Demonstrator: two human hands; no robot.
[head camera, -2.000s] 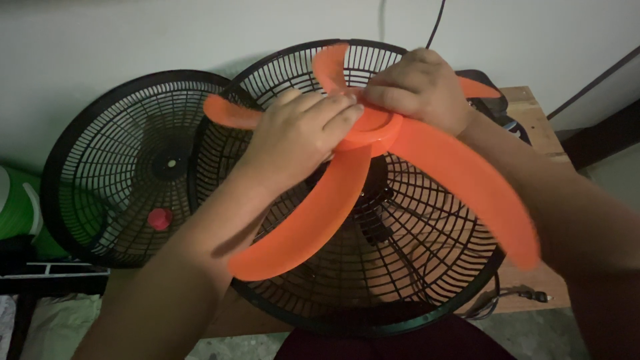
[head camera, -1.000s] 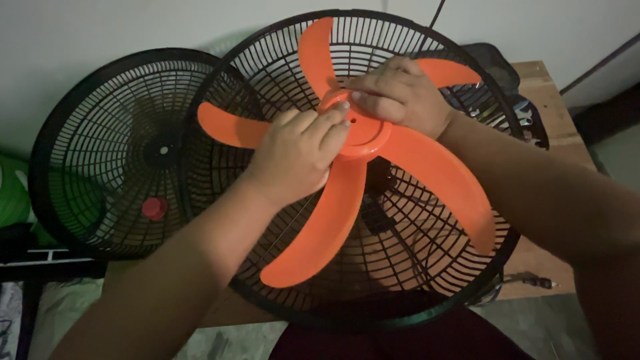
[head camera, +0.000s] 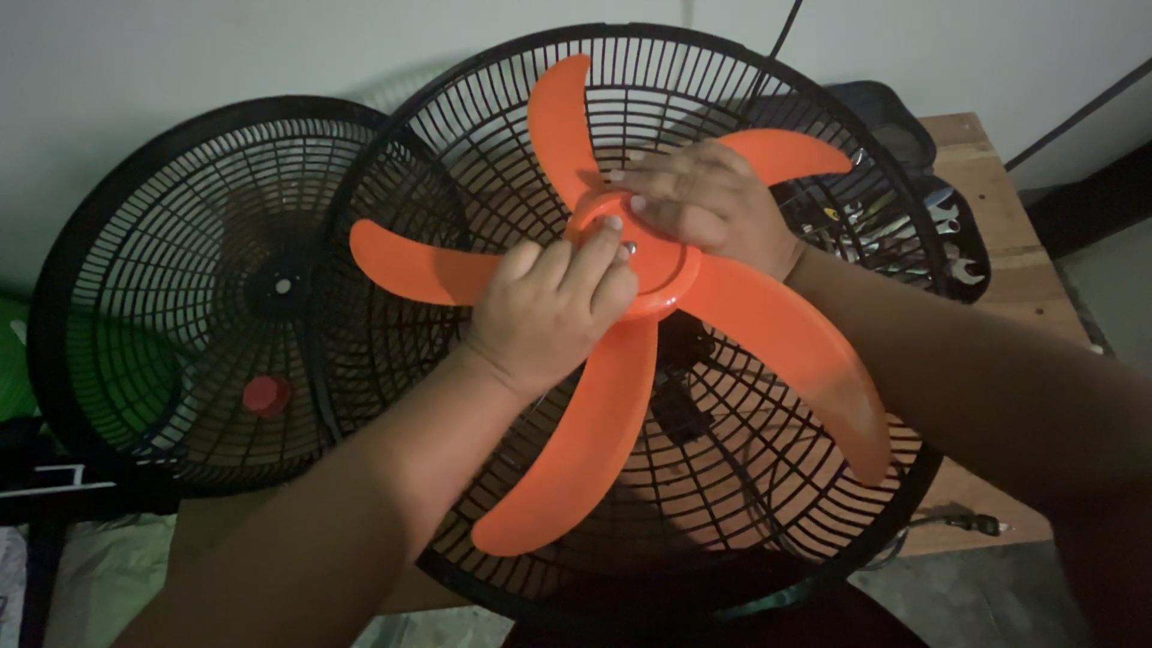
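An orange plastic fan blade (head camera: 765, 333) with several curved vanes lies over a black fan guard (head camera: 909, 504). Through the middle of its hub shows the metal tip of a shaft (head camera: 631, 248). My left hand (head camera: 558, 301) rests on the left side of the hub, fingertips near the shaft tip. At the hub's upper right is my right hand (head camera: 711, 202), its fingers on the rim and top. Both hands press or hold the hub; how the hidden fingers sit cannot be seen.
A second black fan guard (head camera: 85, 198) stands at the left, with a red plastic cap (head camera: 266, 395) on it. An open black case of wrenches (head camera: 967, 216) is on the wooden table (head camera: 1017, 297) at the right. A power cord's plug (head camera: 985, 525) lies near the front edge.
The orange blade, tilted two seconds ago, now sits flatter in the guard, and the metal shaft tip shows in its hub. Both hands remain at the hub.
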